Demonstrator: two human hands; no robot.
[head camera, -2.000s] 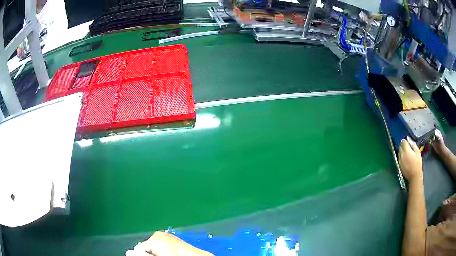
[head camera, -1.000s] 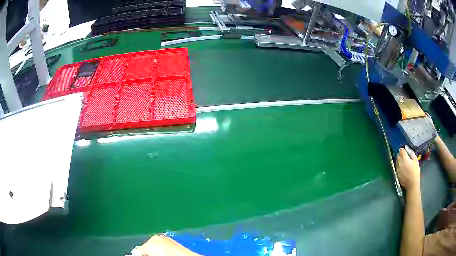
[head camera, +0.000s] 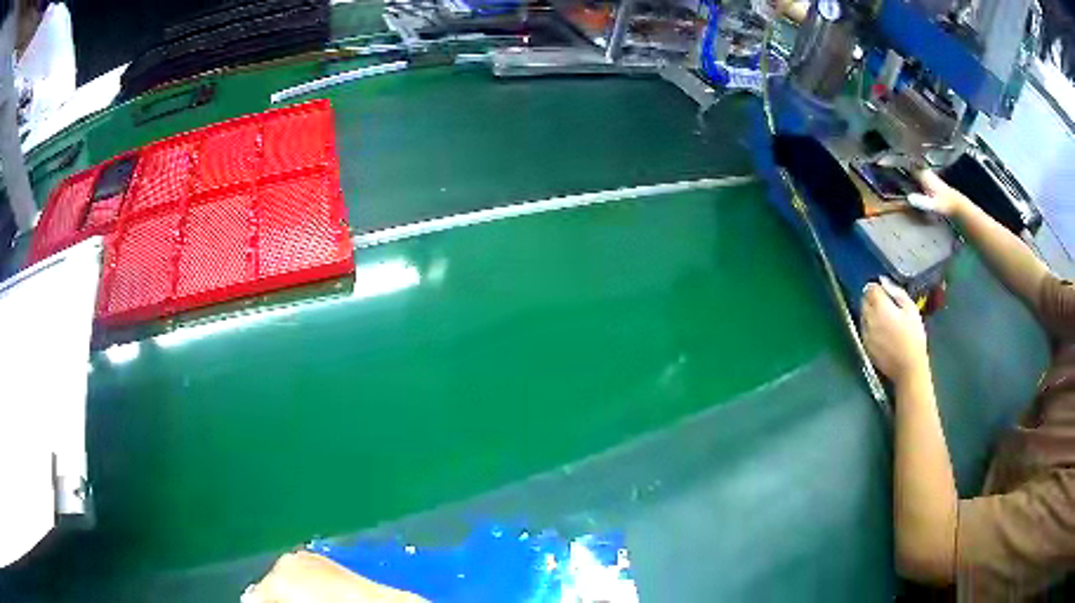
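One hand, which looks like my right hand (head camera: 318, 580), shows at the bottom edge, left of centre. It is cut off by the edge, with its fingers towards the left. Its fingertips and anything it may hold are hidden. My left hand is not in view. A shiny blue film or mat (head camera: 477, 563) with small white bits lies just right of the visible hand at the near bench edge. No phone frame shows at my hand.
A white machine plate (head camera: 41, 401) stands at left. A red perforated tray (head camera: 265, 277) is behind it, with black stacked trays (head camera: 224, 41) farther back. At right, another person's hands are at a grey fixture (head camera: 905, 245) with a dark phone-shaped part.
The view has shifted, so the bench things sit farther left. The co-worker's far hand has moved up to the dark part on the fixture. My visible hand stays at the bottom edge.
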